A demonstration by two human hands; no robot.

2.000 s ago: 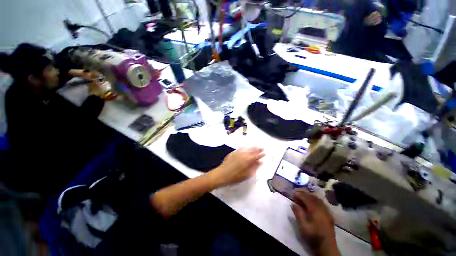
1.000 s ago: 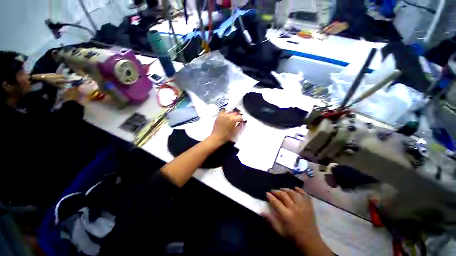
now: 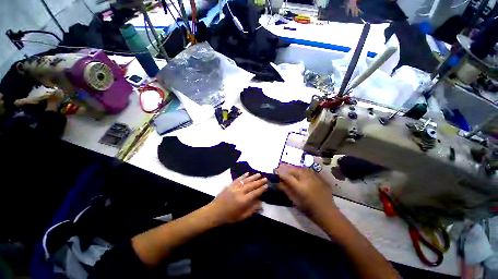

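A black curved cloth piece [image 3: 277,197] lies at the table's front edge, left of the sewing machine [image 3: 393,147]. My left hand [image 3: 240,197] lies flat on its left part, fingers spread a little. My right hand [image 3: 306,190] is on its right part beside the machine bed, fingertips bent down onto the cloth; a label under them cannot be made out. A second black piece [image 3: 197,158] lies to the left, and another [image 3: 273,105] lies behind. A small heap of black and yellow labels [image 3: 226,116] lies mid-table.
Red-handled shears [image 3: 418,231] lie right of the machine bed. A clear plastic bag [image 3: 195,73], a grey-blue flat rectangle [image 3: 173,121] and a red cord [image 3: 152,98] lie at the back left. A purple and cream machine [image 3: 98,82] stands far left, with a person's arm beside it.
My left hand has moved from the label heap down onto the black piece. My right hand has moved up along it towards the machine bed. The camera view has shifted.
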